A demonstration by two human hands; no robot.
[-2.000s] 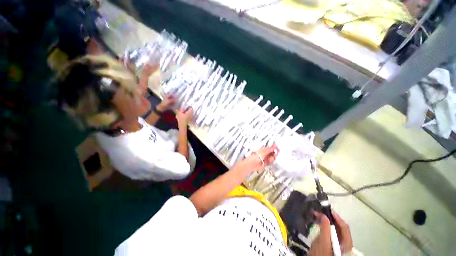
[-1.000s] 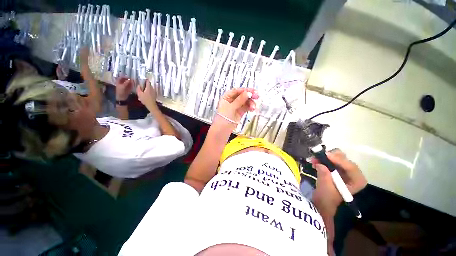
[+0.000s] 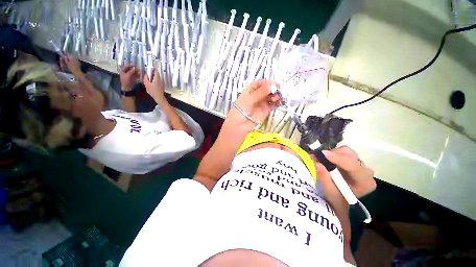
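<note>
My right hand [image 3: 348, 172] is closed around a soldering iron [image 3: 342, 186] with a white and black grip. The iron points up and left, and its metal tip is near my left fingertips. My left hand [image 3: 257, 101] pinches a small pale part [image 3: 273, 88] at the right end of the rows of white handle units [image 3: 241, 57]. A clear plastic bag [image 3: 305, 78] with a thin red wire on it lies just beyond my left fingers. The exact contact between tip and part is too small to tell.
A dark crumpled block [image 3: 326, 130] sits at the bench edge beside the iron. A black cord [image 3: 399, 79] curves across the cream work surface [image 3: 417, 122], which has a round dark spot. A person in a white shirt [image 3: 143, 141] works at the left, hands at the denser unit rows.
The iron has swung from the bag area down toward the dark block, then its tip has come up toward my left fingers. My left hand has shifted slightly right and up.
</note>
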